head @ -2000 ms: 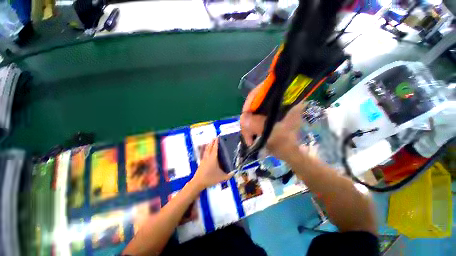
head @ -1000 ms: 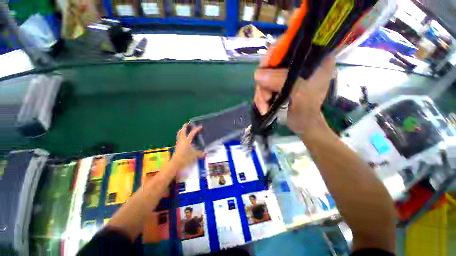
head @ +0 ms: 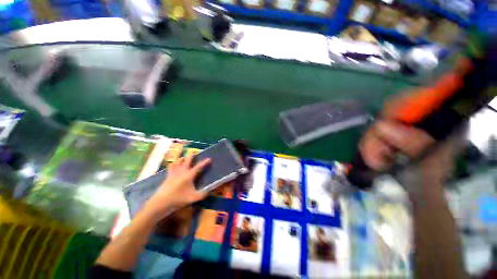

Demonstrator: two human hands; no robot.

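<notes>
A long dark grey housing lies tilted over the left part of the printed bench mat. My left hand is on top of it, fingers and thumb across its middle. My right hand is blurred and closed around the black and orange electric screwdriver at the right. The screwdriver's lower end hangs above the mat's right side, away from the held housing. Another dark housing lies on the green conveyor belt, touched by neither hand.
The green conveyor belt runs behind the bench, with a further housing on it at the left. Blue shelves of boxes stand beyond. A yellow ribbed crate is at the lower left.
The view has turned left. My left hand has left the housing now on the belt and is on another one at the left. My right hand still holds the screwdriver.
</notes>
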